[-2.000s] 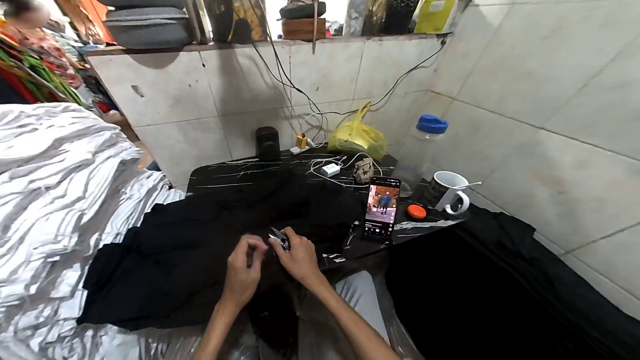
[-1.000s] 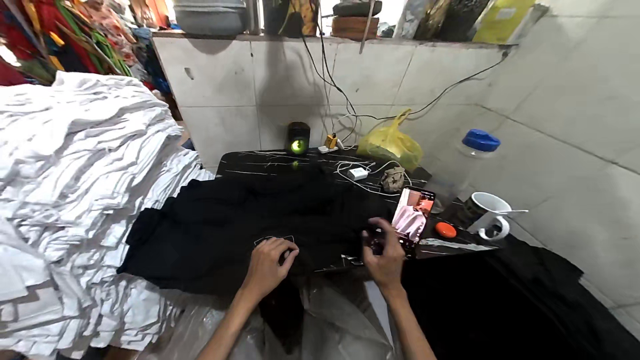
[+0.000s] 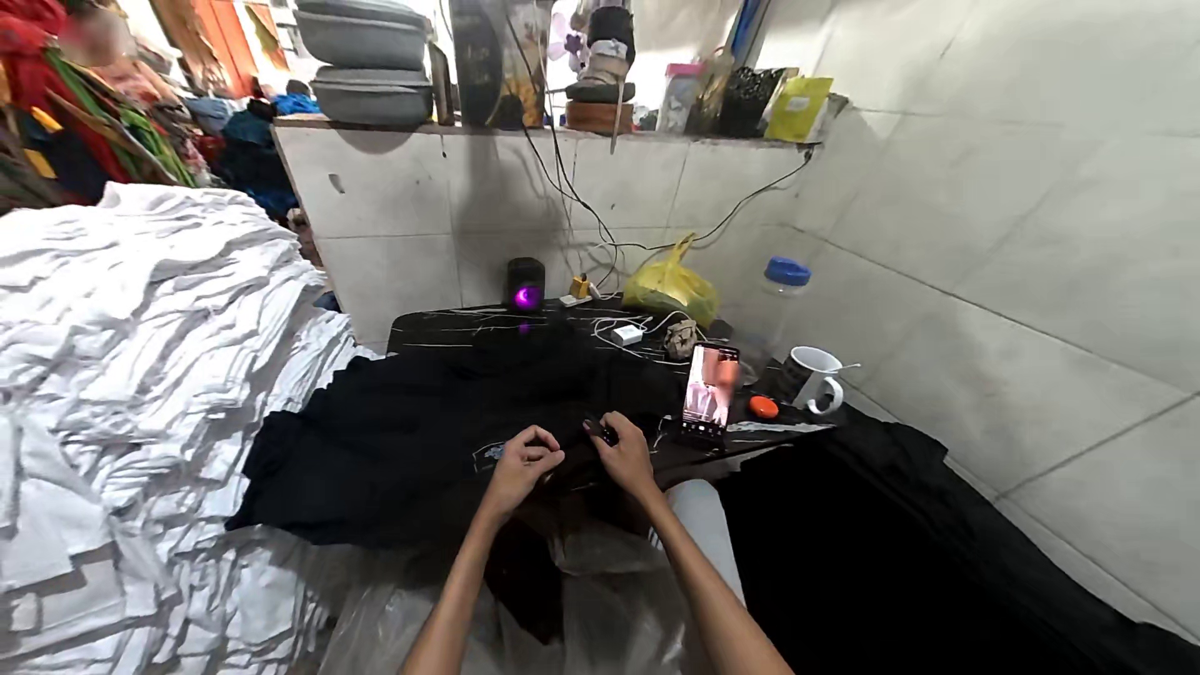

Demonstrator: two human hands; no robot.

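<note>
Black cloth garments (image 3: 403,431) are spread over a dark table with white streaks (image 3: 431,323). Low over the cloth, my left hand (image 3: 525,467) has its thumb and fingertips pinched together beside a small pale printed mark (image 3: 491,454); whether anything thin is between them cannot be told. Just to its right, my right hand (image 3: 622,454) grips a small dark tool, perhaps thread snips (image 3: 602,431). A phone (image 3: 711,389) with a lit screen leans upright at the right of the table. Near it are a round orange object (image 3: 763,407) and a white mug (image 3: 812,367) with a spoon handle sticking out.
A tall stack of white cloth (image 3: 169,375) rises at the left. Behind the table stand a black speaker (image 3: 526,285), a white charger (image 3: 626,335) with cables, a yellow plastic bag (image 3: 671,289) and a blue-capped clear container (image 3: 786,274). More black cloth (image 3: 844,562) lies at the right.
My right hand has come back from beside the phone to a place near my left hand. The speaker's light has turned from green to purple.
</note>
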